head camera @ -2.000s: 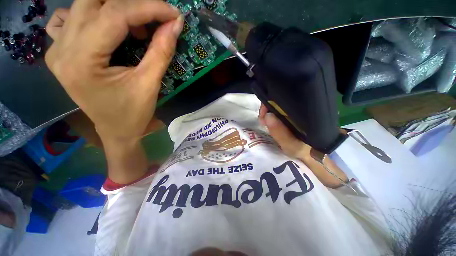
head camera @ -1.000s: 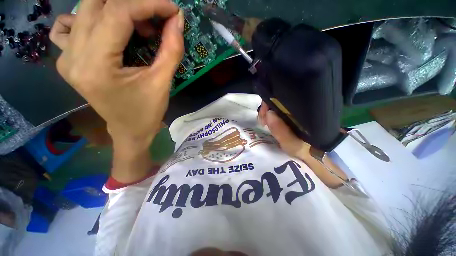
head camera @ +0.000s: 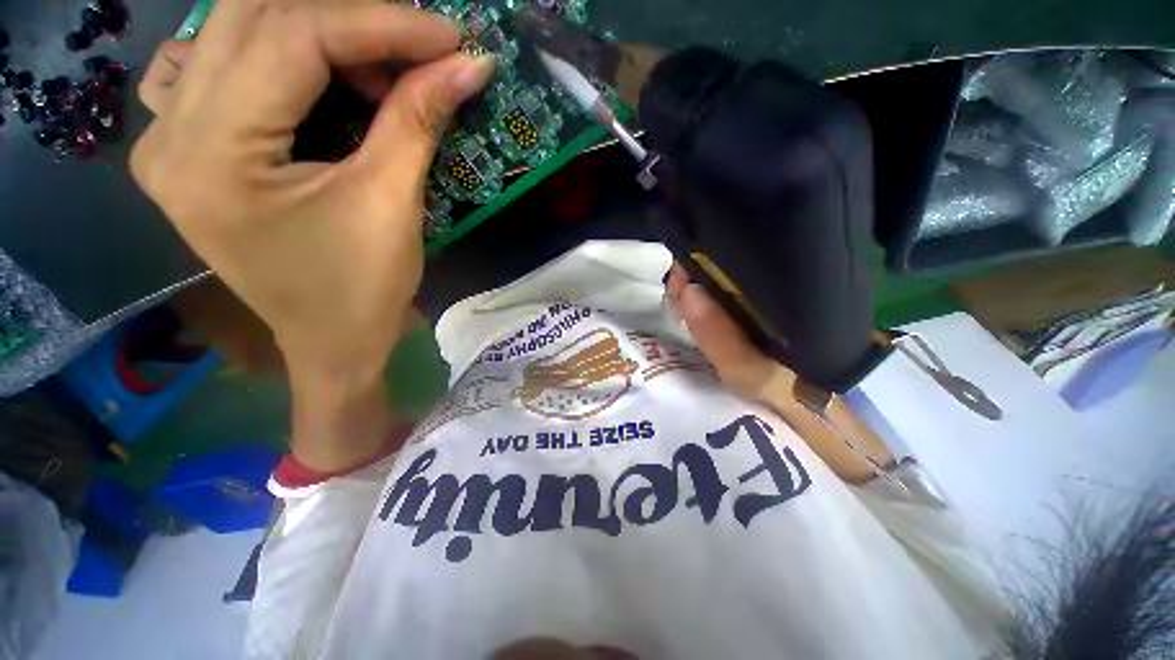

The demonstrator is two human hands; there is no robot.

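The green PCB panel (head camera: 522, 125) lies at the top centre, partly covered by my left hand (head camera: 303, 168). My left thumb and forefinger are over the panel, their tips close with a small gap; whether they hold a tiny part cannot be told. My right hand (head camera: 724, 342) is wrapped around the black soldering gun (head camera: 773, 206), mostly hidden behind it. The gun's dark tip end (head camera: 561, 36) points at the panel's upper part; its contact point is unclear. The white feed nozzle (head camera: 576, 85) slants beside it.
Loose dark-red and black components (head camera: 58, 110) lie at the top left. Bubble wrap (head camera: 32, 316) is at the left edge, above blue bins (head camera: 219, 493). A dark tray (head camera: 921, 245) with bubble-wrapped bundles (head camera: 1069, 142) is at the right, papers (head camera: 1102, 338) below it.
Since one second ago, my left thumb and forefinger have come lower and parted slightly over the panel. The soldering gun has shifted slightly left.
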